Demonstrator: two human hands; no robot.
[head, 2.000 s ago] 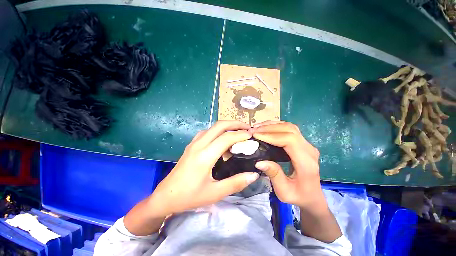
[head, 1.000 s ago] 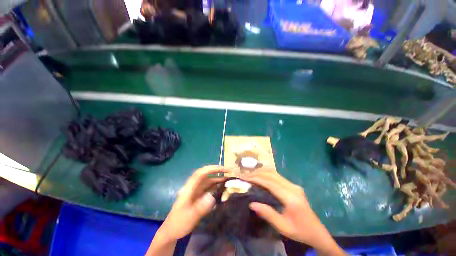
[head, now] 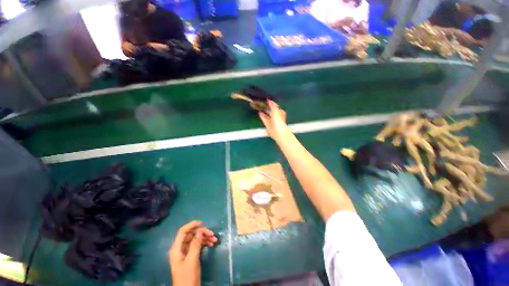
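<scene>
My right hand [head: 274, 118] is stretched forward over the green belt and holds a dressed figure [head: 255, 99], a black bundle with tan parts showing at its left and underside. My left hand [head: 191, 246] is near the bench's front, fingers loosely curled, holding nothing visible. The cardboard glue board [head: 245, 219] lies between my arms, with a brown stain, a whitish glue dish [head: 261, 198] and a thin pale stick [head: 271, 177] on it.
Black skirt pieces [head: 100, 206] lie at left. Tan leg bodies [head: 441, 162] lie at right, beside another dressed figure [head: 379, 159]. Across the belt are people [head: 149, 28], more black pieces and a blue bin [head: 301, 40]. A blue bin [head: 435, 268] is below right.
My hands have separated. My right hand has carried the dressed figure forward from the bench's front edge to the belt. My left hand has let go and moved left. The view has tilted up.
</scene>
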